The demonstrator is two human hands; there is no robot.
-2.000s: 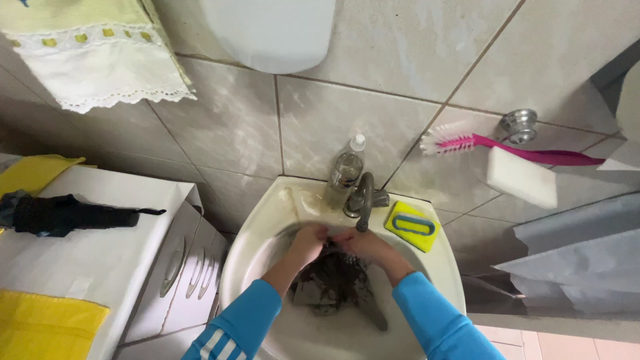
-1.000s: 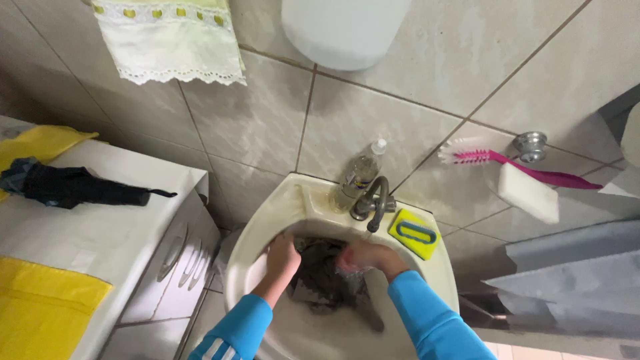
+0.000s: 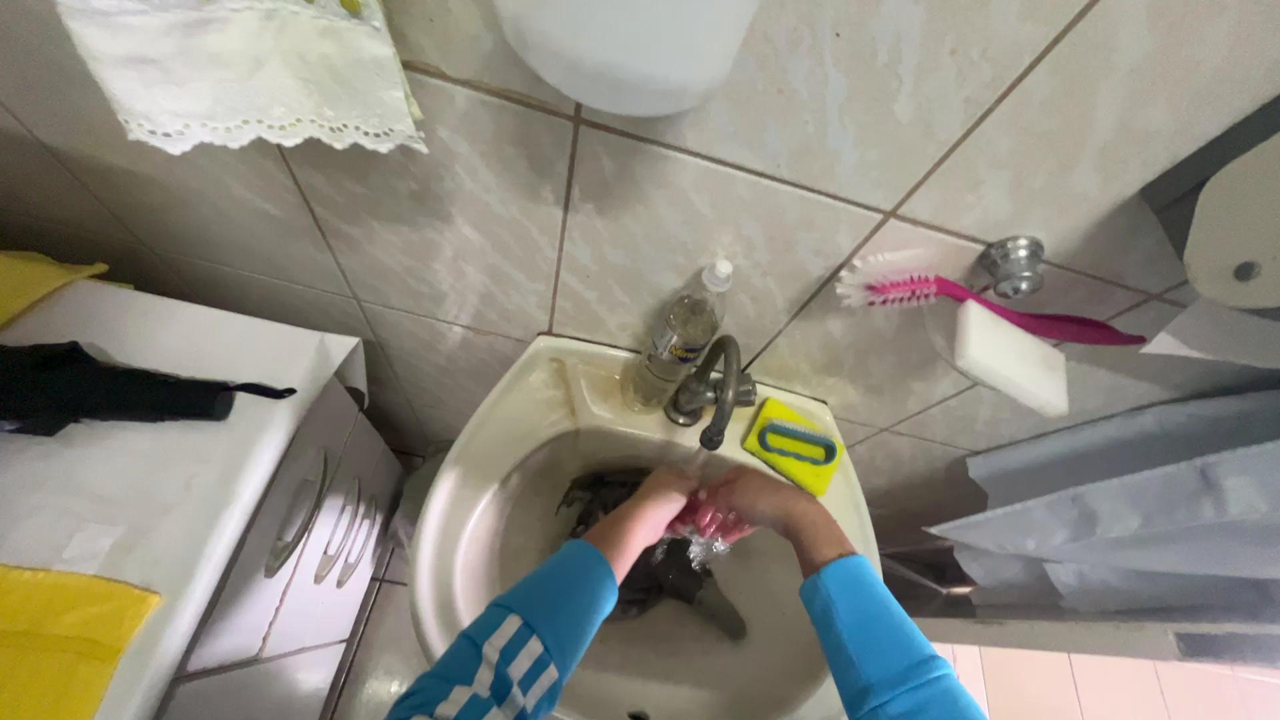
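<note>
Water runs from the dark metal faucet [image 3: 722, 395] over both my hands in the white sink basin [image 3: 470, 520]. My left hand [image 3: 662, 500] touches my right hand [image 3: 745, 503] just below the spout; its fingers are partly hidden, so its grip cannot be told. The right fingers are bent and wet, with splashing water around them, and whether something small and reddish lies between them is unclear. Beneath the hands a dark wet cloth [image 3: 650, 585] lies in the basin. A clear plastic bottle [image 3: 680, 340] stands on the rim, beside a yellow sponge [image 3: 818, 472] with a blue-handled brush [image 3: 797, 442] on it.
At the left is a white cabinet [image 3: 250, 390] with a folded black umbrella [image 3: 110, 390] and yellow cloths [image 3: 65, 640]. On the wall, a pink-handled brush [image 3: 1060, 326] and a white sponge [image 3: 1010, 358] sit near a metal valve [image 3: 1012, 267]. A grey curtain [image 3: 1130, 500] hangs at the right.
My left hand has moved from the left side of the basin to meet my right hand under the faucet. The dark cloth stays in the basin.
</note>
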